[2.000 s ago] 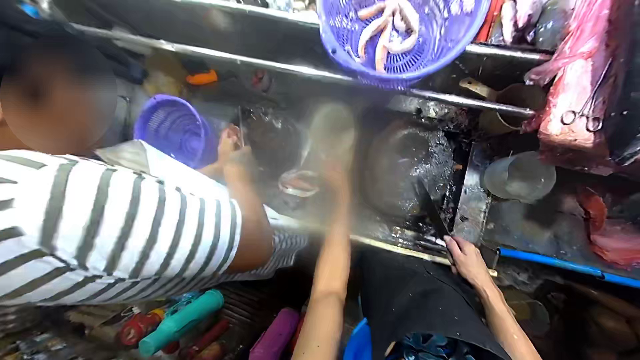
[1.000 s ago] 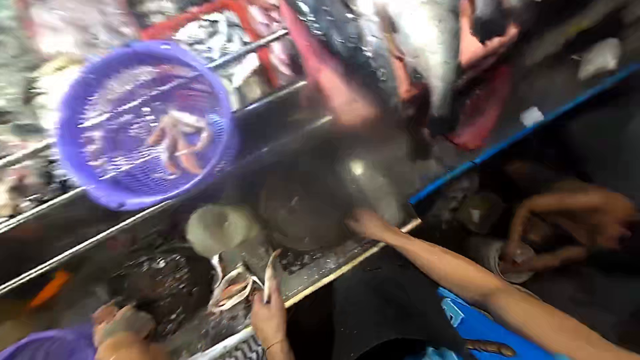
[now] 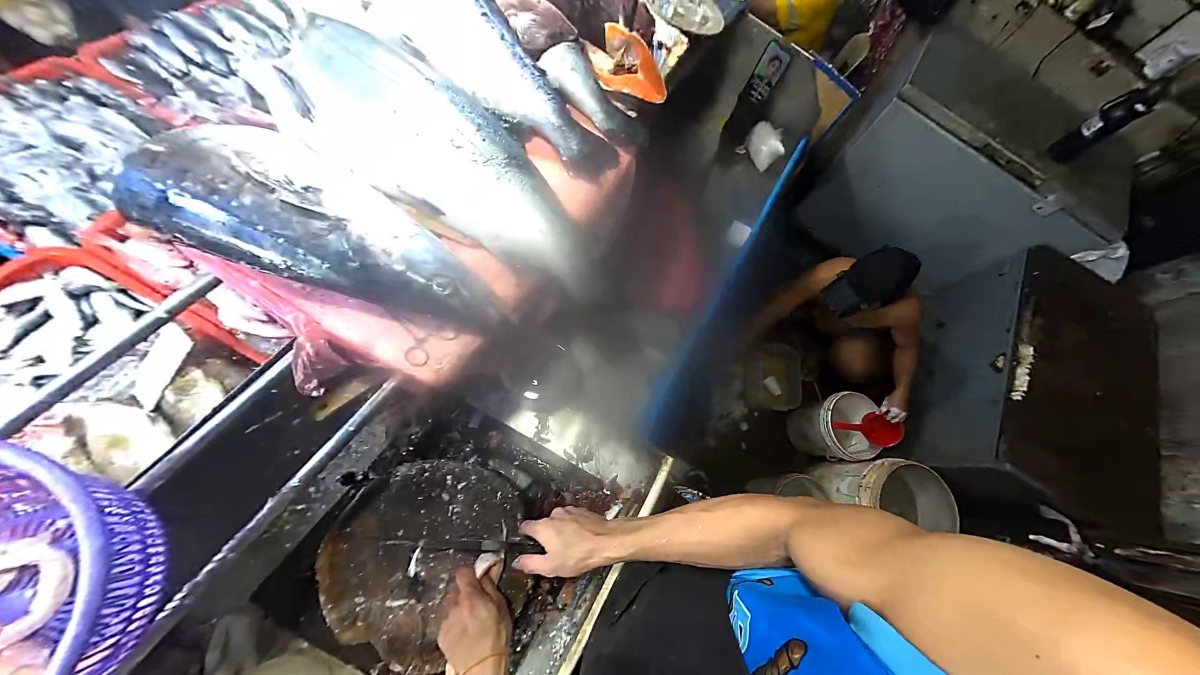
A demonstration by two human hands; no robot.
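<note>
A round, dark chopping block (image 3: pixel 403 586) lies low in the head view, wet and strewn with small scraps. My right hand (image 3: pixel 567 542) is closed at the handle end of a knife (image 3: pixel 455 545), whose dark blade lies flat across the block, pointing left. My left hand (image 3: pixel 476 619) rests on the block just below the blade, fingers bent. At its fingertips is a small pale bit (image 3: pixel 487 563), which is too unclear to name; whether the fingers grip it cannot be told.
Large silvery fish (image 3: pixel 422 122) lie beyond the block, with scissors (image 3: pixel 417 354) near them. A purple plastic basket (image 3: pixel 122 553) holding pale pieces stands at left. A blue edge (image 3: pixel 722 291) runs at right; past it a person (image 3: pixel 877 309) holds a red dipper (image 3: pixel 881 428) by white buckets (image 3: pixel 848 422).
The view has swung to the right. My left hand has left the pale, strip-like pieces it touched a second ago and is now on the block, beside the knife in my right hand.
</note>
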